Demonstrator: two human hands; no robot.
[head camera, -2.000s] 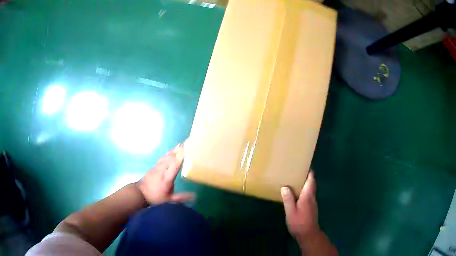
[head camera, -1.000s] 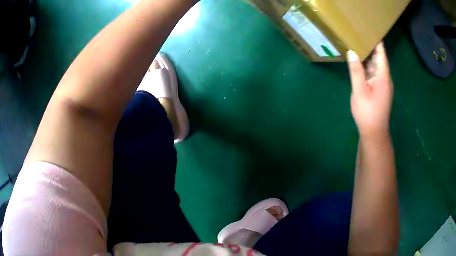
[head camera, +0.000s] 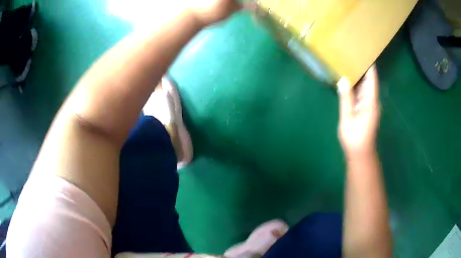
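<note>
A taped brown carton (head camera: 349, 33) is at the top of the view, cut off by the upper edge. Its near side bears a blurred pale label (head camera: 311, 61). My right hand (head camera: 359, 111) grips the carton's near right corner, thumb on the top face and fingers along the side. My left hand (head camera: 217, 11) is blurred at the top edge, by the carton's left corner; its fingertips are partly out of the picture and seem to touch that corner. Whether the carton's far part rests on anything is out of view.
A dark round stand base (head camera: 432, 48) lies on the green floor (head camera: 263, 126) right of the carton. My two feet in pale sandals are below. Dark shoe-like items (head camera: 17, 43) are at the upper left. A white sheet or panel corner (head camera: 450, 247) shows at the lower right.
The carton was straight ahead in full view and is now up at the top edge, turned, with its labelled side showing. Since one second ago, it and my right hand have shifted slightly left and down.
</note>
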